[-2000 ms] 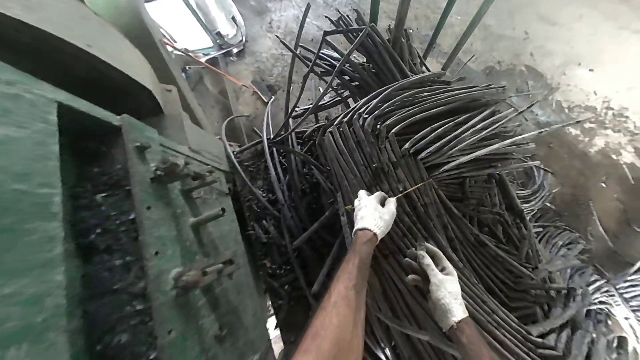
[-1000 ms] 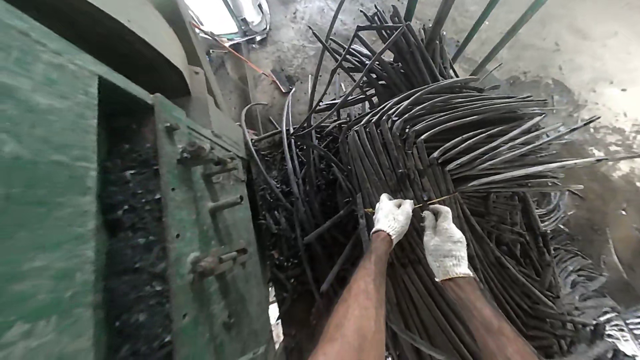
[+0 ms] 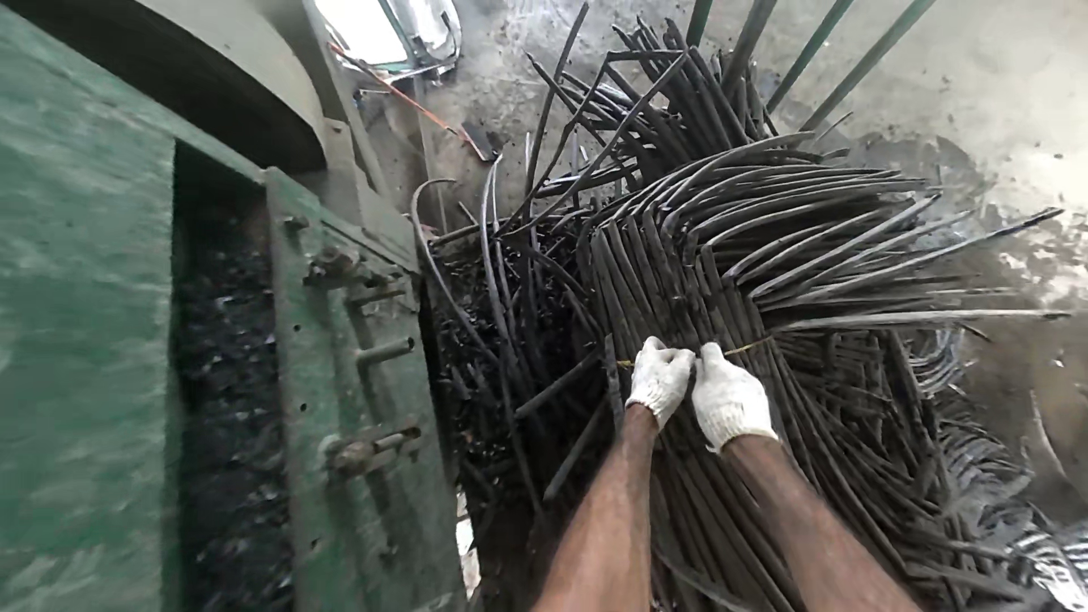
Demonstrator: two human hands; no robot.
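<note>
A bundle of long black strips (image 3: 705,297), perhaps rubber or cable sheathing, lies bent over a larger pile. A thin yellowish tie (image 3: 750,346) crosses the bundle and runs to both hands. My left hand (image 3: 660,378), in a white knitted glove, is closed on the tie's left part. Just beside it, my right hand (image 3: 733,399), gloved alike, pinches the other part, fingertips nearly touching those of the left. The fingers hide the stretch of tie between them.
Green machinery (image 3: 76,340) with a bolted plate (image 3: 361,408) and dark scraps (image 3: 234,408) inside stands at the left. Loose black strips (image 3: 501,340) lie between it and the bundle. Green bars (image 3: 871,64) rise at the top right. A long-handled tool (image 3: 476,140) lies on the concrete floor.
My right hand, lower and apart on the bundle two seconds ago, has come up beside my left hand and taken hold of the tie.
</note>
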